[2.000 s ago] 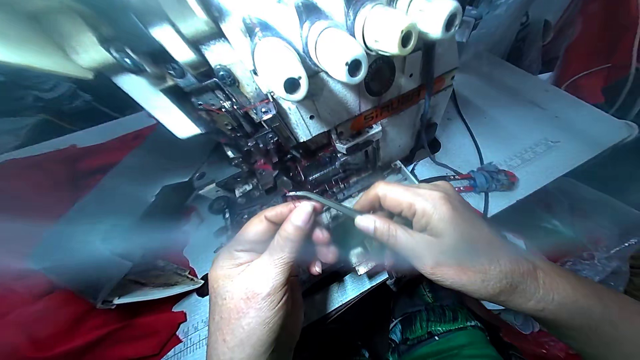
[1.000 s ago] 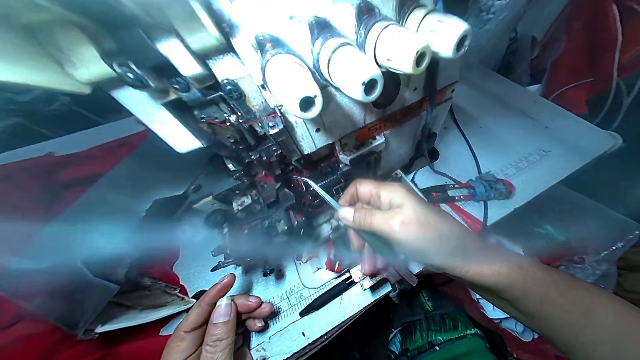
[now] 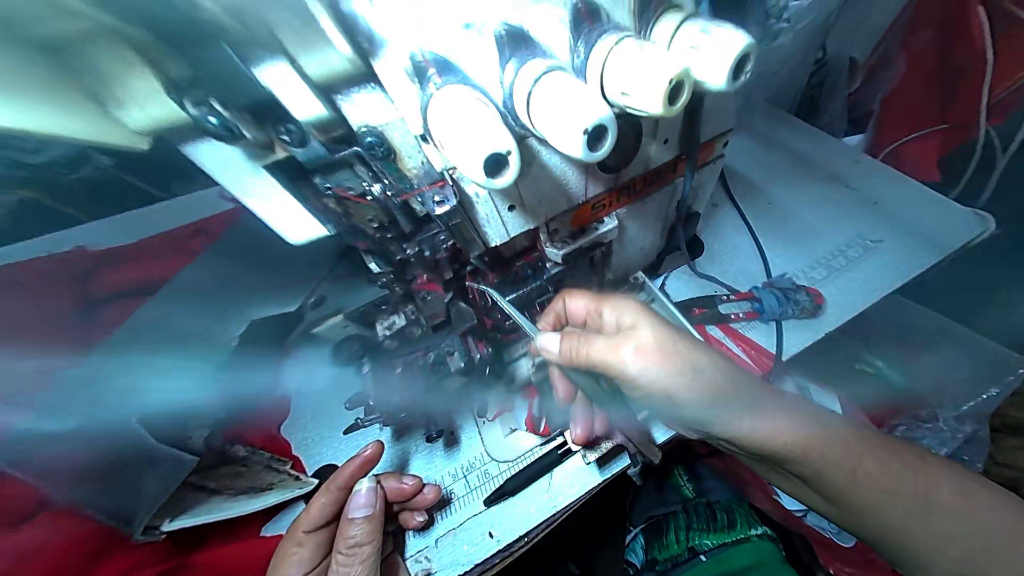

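My right hand (image 3: 616, 360) pinches metal tweezers (image 3: 512, 312) with a bent tip. That tip is among the dark looper parts (image 3: 440, 320) of a Singer overlock sewing machine (image 3: 560, 184), where bits of red thread show. Whether the tip grips a thread is too small to tell. My left hand (image 3: 360, 520) rests low at the table's front edge, its fingers curled and apart, with nothing visible in them. A black pen-like tool (image 3: 528, 472) lies on the printed ruler scale to its right. White tension knobs (image 3: 472, 136) stick out above the loopers.
Red-handled pliers (image 3: 760, 304), partly wrapped in grey material, lie right of the machine beside a black cable (image 3: 752, 216). Red fabric (image 3: 104, 272) spreads at the left. A clear plastic bag (image 3: 904, 368) is at the right. A pale blur crosses the left side.
My left hand has moved from the tweezers down to the table's front edge. My right hand has kept the tweezers, and their tip is now in among the looper parts.
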